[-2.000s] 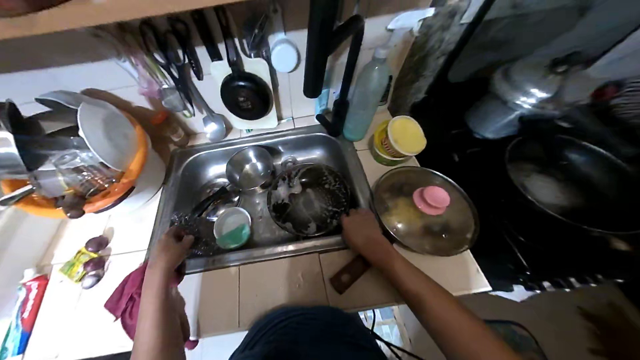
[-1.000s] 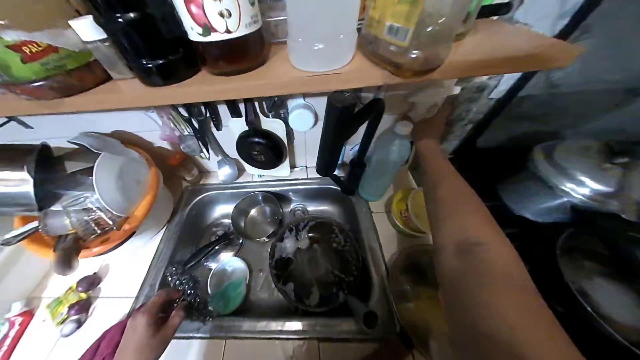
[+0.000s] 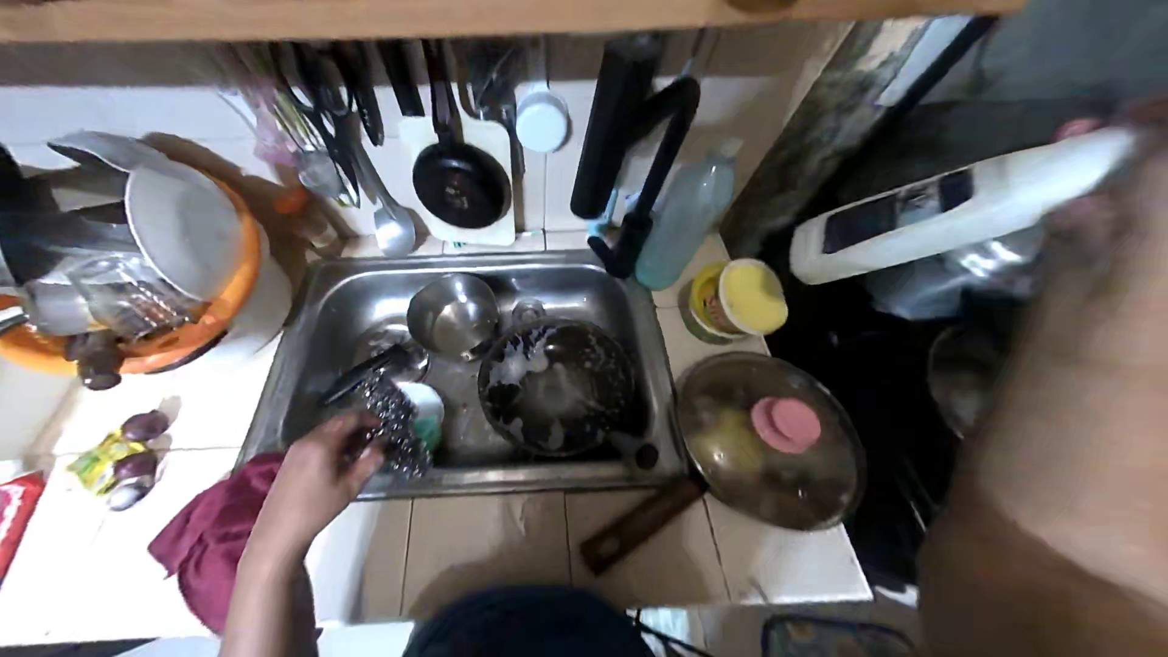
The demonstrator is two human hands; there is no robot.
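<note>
My left hand (image 3: pixel 333 465) pinches a dark metal scouring pad (image 3: pixel 397 429) over the front left of the steel sink (image 3: pixel 456 479). Behind the pad is a white bowl (image 3: pixel 422 398) with something green in it. At the right edge my right hand (image 3: pixel 1086 187), blurred, grips a long white plastic bottle (image 3: pixel 967 205) tilted above the stove. In the sink lie a dark pan (image 3: pixel 555 388) with suds, a small steel pot (image 3: pixel 453 317) and a black-handled utensil (image 3: pixel 365 374). A glass lid with a pink knob (image 3: pixel 787 425) rests on a wooden-handled pan right of the sink.
A black faucet (image 3: pixel 630 228) and a translucent bottle (image 3: pixel 689 219) stand behind the sink, with a yellow tub (image 3: pixel 716 301) at its right. An orange basket (image 3: pixel 228 310) of dishes is at the left. A maroon cloth (image 3: pixel 214 538) lies near my left forearm. A wooden shelf (image 3: pixel 456 18) runs above.
My right hand was by the lidded pan's handle, then reached behind the translucent bottle; now it is at the far right holding the white bottle. My left hand still holds the scouring pad.
</note>
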